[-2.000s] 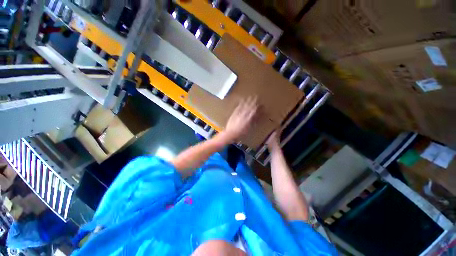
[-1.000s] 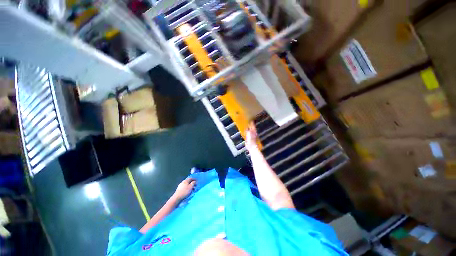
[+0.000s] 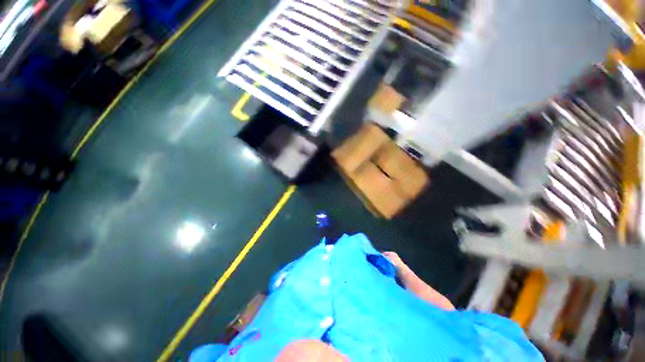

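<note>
My right hand (image 3: 393, 261) is at my waist, mostly hidden by the blue smock; only the forearm and a bit of the hand show, blurred. A small brownish patch left of the smock may be my left arm or hand, but it is too blurred to tell. An open brown carton (image 3: 362, 176) stands on the floor ahead of me. The carton sealer with orange-yellow rails (image 3: 530, 298) is at the lower right, and no carton can be made out clearly in it.
A roller conveyor (image 3: 311, 56) with white rollers is at the top centre. A black box (image 3: 283, 148) stands below its end. A large grey machine panel (image 3: 523, 71) is at the upper right. A yellow line (image 3: 233, 270) crosses the green floor. Boxes and dark shapes are at the upper left.
The view has swung left, so the sealer moved to the right edge and the open carton to the centre. My right hand has left the sealer and is at my waist.
</note>
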